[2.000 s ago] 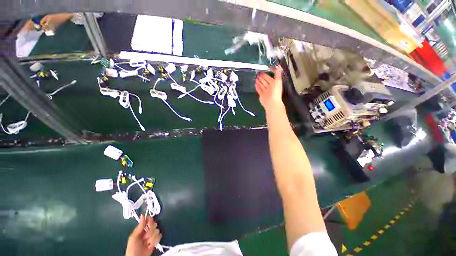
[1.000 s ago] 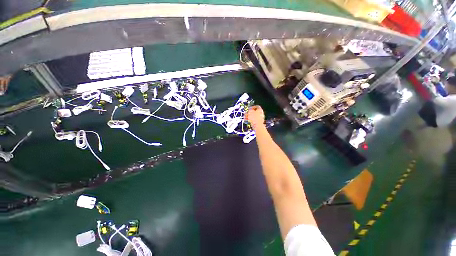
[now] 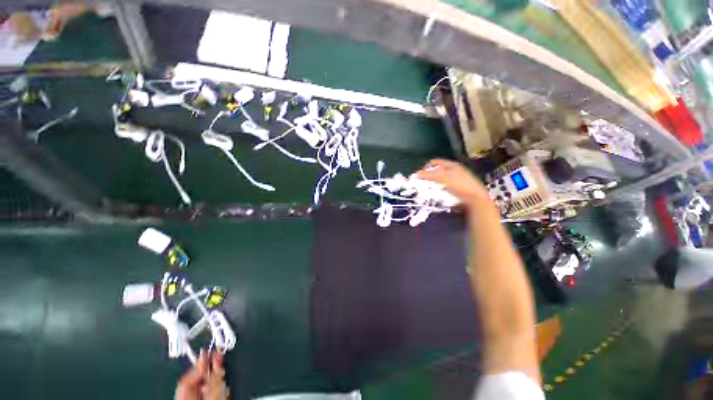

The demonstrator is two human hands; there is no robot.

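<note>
My left hand [image 3: 203, 376], cut off by the bottom edge, grips the cord ends of white coiled cables [image 3: 178, 334]. Small green and yellow circuit boards [image 3: 216, 297] and white housings [image 3: 139, 294] fan out beyond the coils on the green bench. My right hand [image 3: 449, 180] is closed around a cluster of white coiled cables [image 3: 410, 205] at the far edge of the black mat [image 3: 391, 289]. The right fingers are blurred and partly hidden by the cables.
More corded units [image 3: 332, 141] lie on the parallel strip behind a dark rail [image 3: 234, 211]. A beige instrument with a blue display [image 3: 520, 181] and a black fixture with a red light [image 3: 551, 266] stand right. A metal shelf beam crosses above. Another person's hands [image 3: 55, 19] show top left.
My right hand has moved from the far strip toward me to the mat's far edge, with the cable cluster in it. My left hand is back in view, and the camera view has shifted.
</note>
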